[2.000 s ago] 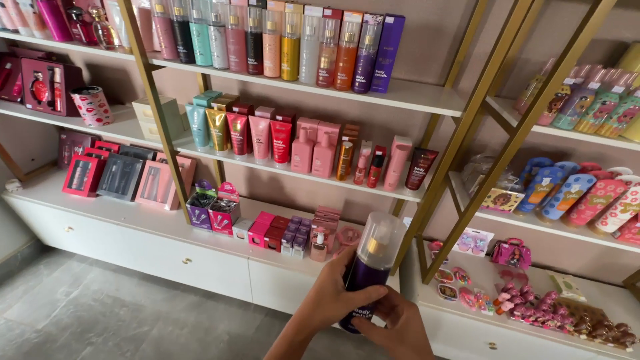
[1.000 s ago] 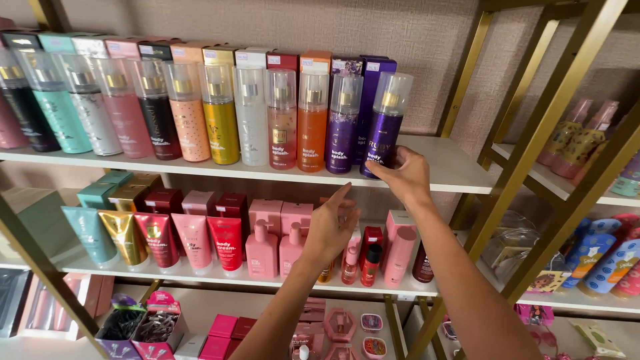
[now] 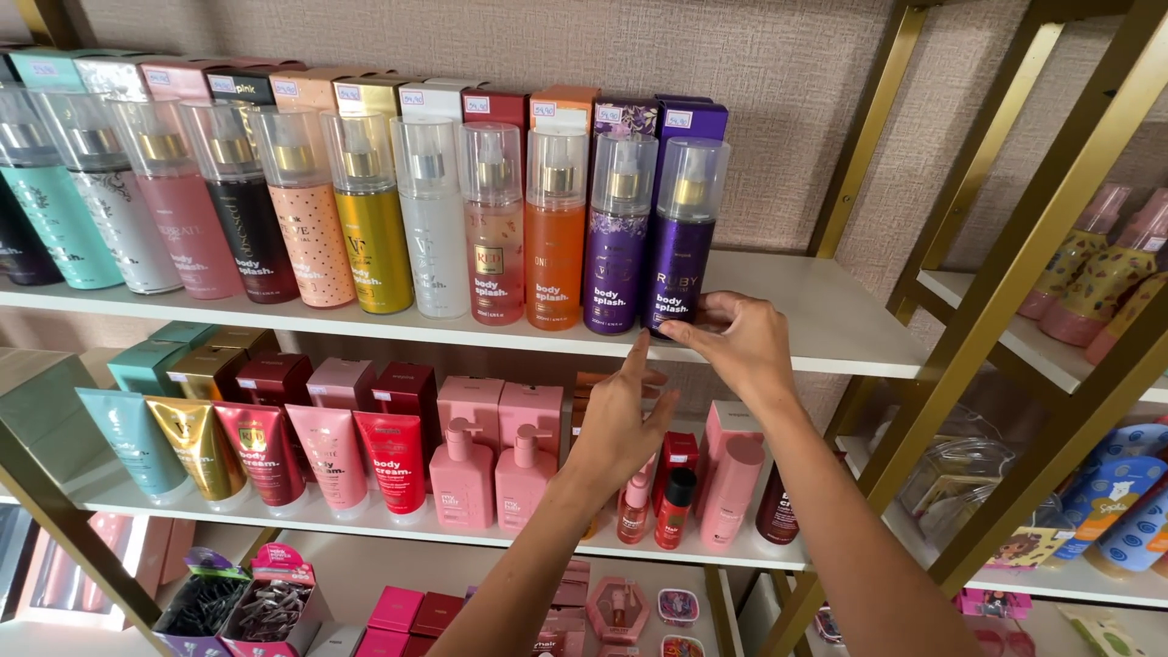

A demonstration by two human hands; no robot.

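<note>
A dark purple body splash bottle (image 3: 680, 265) with a clear cap stands upright at the right end of a row on the upper shelf, before its purple box (image 3: 707, 119). My right hand (image 3: 739, 342) has its thumb and fingers around the bottle's base. My left hand (image 3: 630, 411) is just below the shelf's front edge, its index finger pointing up at the foot of the bottles and nothing in its grasp. Immediately left of the dark bottle stand a lighter purple bottle (image 3: 620, 246) and an orange bottle (image 3: 555, 246).
On the middle shelf (image 3: 438, 534) are body cream tubes (image 3: 394, 461), pink pump bottles (image 3: 526, 474) and small red bottles (image 3: 675, 506), close under my hands. Gold metal uprights (image 3: 967, 392) stand at the right. Boxes of hair clips (image 3: 274, 611) sit at the lower left.
The dark purple bottle, held in both hands away from the shelves two seconds ago, now stands at the end of the upper row. The view has moved closer to the shelves.
</note>
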